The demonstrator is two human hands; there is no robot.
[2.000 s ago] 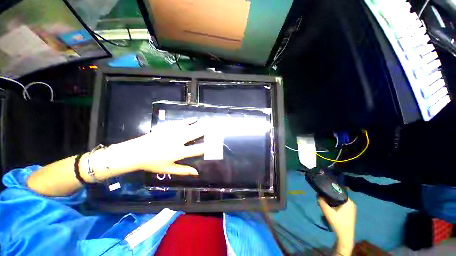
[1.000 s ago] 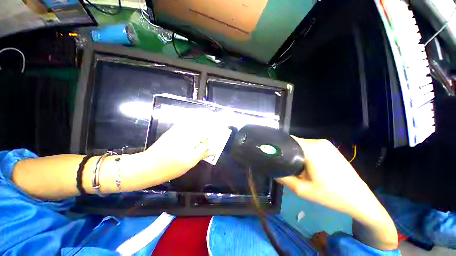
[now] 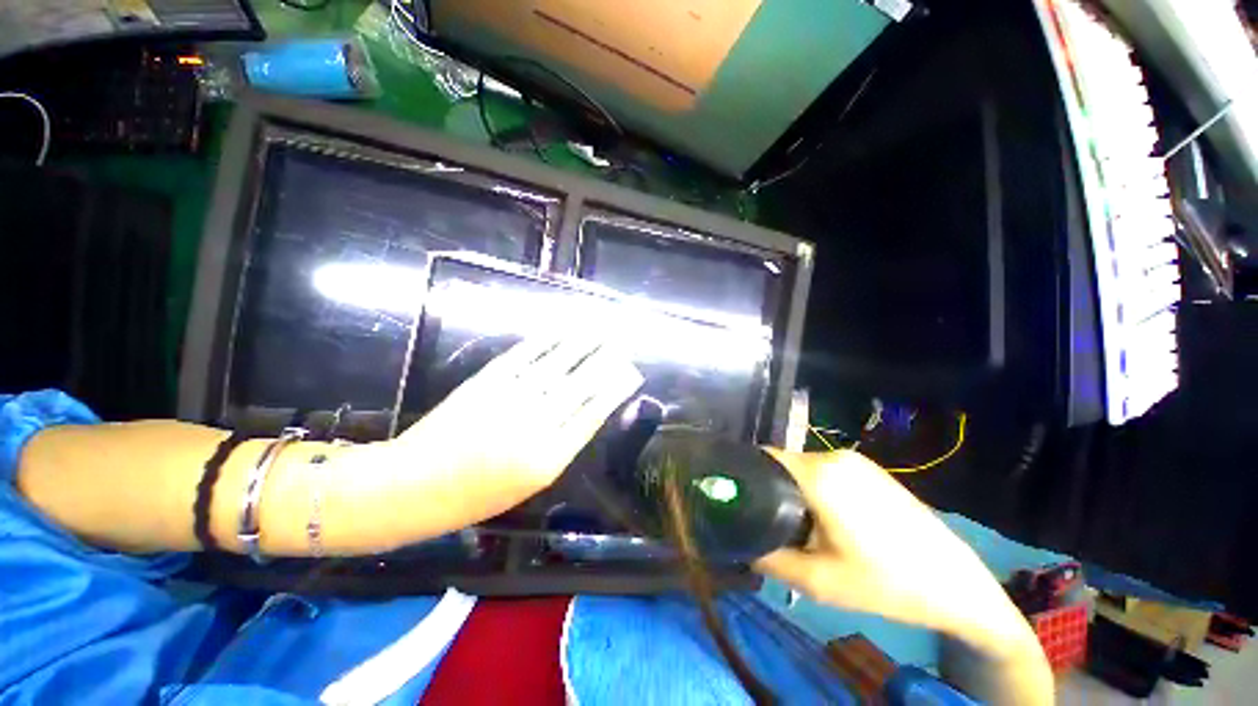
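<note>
A dark glossy tablet (image 3: 428,361) lies across the two-slot foam tray (image 3: 207,297), over the tablets in its slots (image 3: 373,228). A bright glare band crosses it. My left hand (image 3: 517,414) lies over the tablet with fingers extended to the right. A small white label (image 3: 624,384) seems to show at its fingertips, but it blends with the bright skin. Whether the fingers grip it is unclear. My right hand (image 3: 855,531) holds the black barcode scanner (image 3: 724,494) by its right side, low over the tablet's lower right, its head close to my left fingertips.
Monitors stand at the back left (image 3: 111,17) and back centre (image 3: 607,42). A blue roll-like object (image 3: 301,69) and cables lie on the green mat (image 3: 414,122). A white ribbed strip (image 3: 1124,235) runs along the right. A yellow cable (image 3: 938,458) and red tray (image 3: 1055,641) are right.
The scanner was first held off the tray's right side, then came over the tablet; it is now slightly lower. My left hand has shifted rightward, and its fingers are closer together. The view has turned slightly.
</note>
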